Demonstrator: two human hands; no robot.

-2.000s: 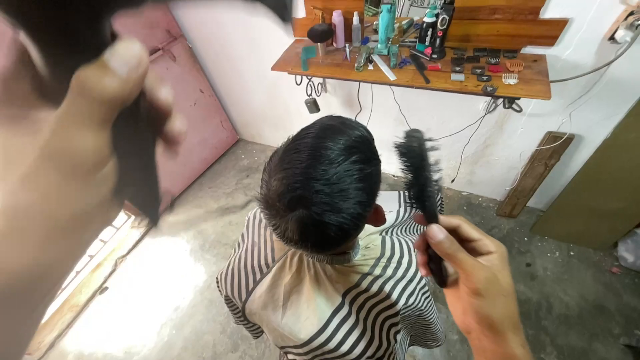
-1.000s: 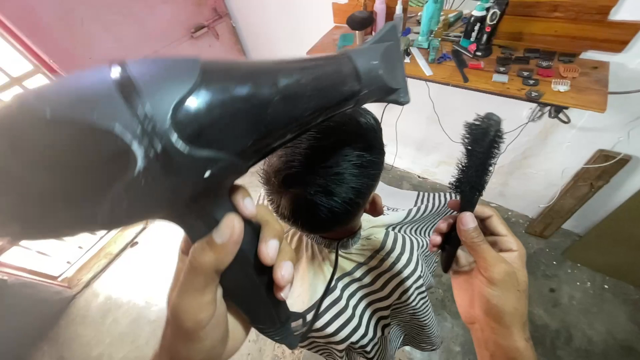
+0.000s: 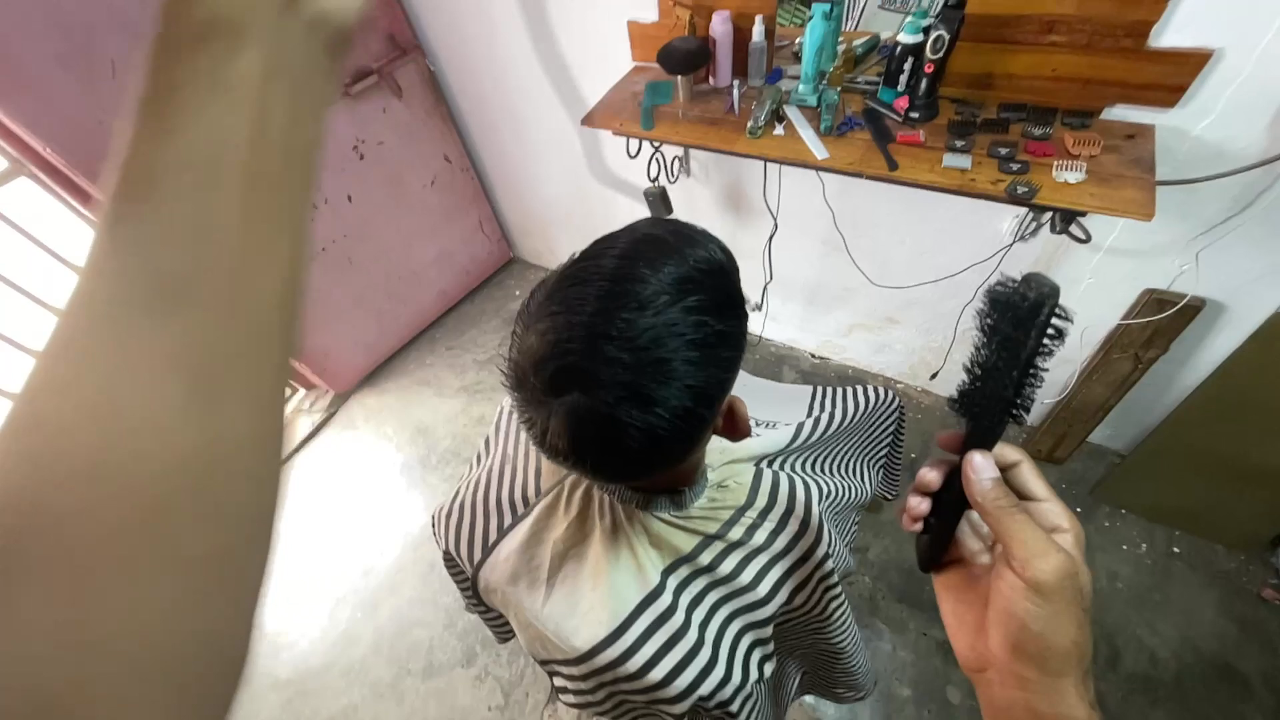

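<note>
My right hand (image 3: 1010, 550) grips the handle of a black round hairbrush (image 3: 1008, 350), its bristles pointing up, to the right of a seated person's head and apart from it. The person's short dark hair (image 3: 640, 340) looks smooth and shiny on top. A black-and-white striped barber cape (image 3: 700, 590) covers the shoulders and back. My left forearm (image 3: 190, 350) rises blurred along the left side; the left hand itself lies beyond the top edge, so what it holds is hidden.
Ahead, a wooden wall shelf (image 3: 700, 125) bears clipper guards (image 3: 1003, 150), combs, bottles and a hair clipper (image 3: 935, 60). Cords (image 3: 880, 285) hang below it. A wooden plank (image 3: 1115, 375) leans on the wall at right; a pink metal door (image 3: 400, 220) stands at left.
My left hand, seen a second ago with a black hair dryer before the person's head, has gone up out of view. My right hand still holds the brush at the right.
</note>
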